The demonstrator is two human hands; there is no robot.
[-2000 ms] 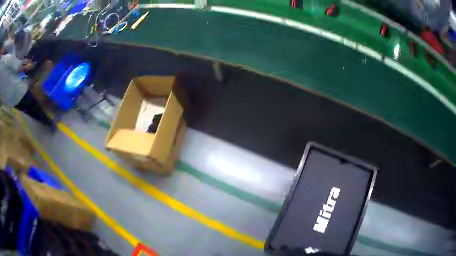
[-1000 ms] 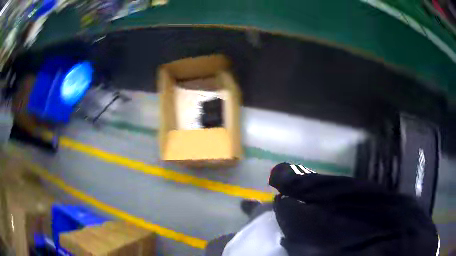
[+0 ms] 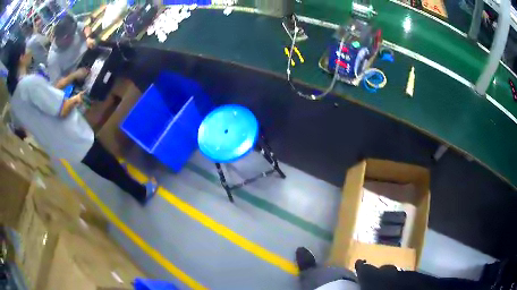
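Neither of my hands can be made out; a black sleeve or garment crosses the bottom edge at the right. An open cardboard carton (image 3: 352, 212) stands on the floor in front of me, with white material and several black blocks (image 3: 391, 227) inside. A round blue stool (image 3: 228, 133) with black legs stands left of it. A large blue tote (image 3: 164, 122), tilted, lies beside the stool under the bench edge.
The dark green bench (image 3: 227, 42) holds a blue-and-grey device (image 3: 348, 59), yellow-handled pliers (image 3: 295, 55), coiled tubing and white parts. Two people (image 3: 54, 113) handle a black crate (image 3: 105, 73) at the left. Cardboard cartons (image 3: 68, 249) are stacked at lower left.
The view has swung left along the bench. The stool, tote and people now show larger, and the carton sits farther right. The black sleeve has dropped to the bottom edge. The Mitra crate is out of view.
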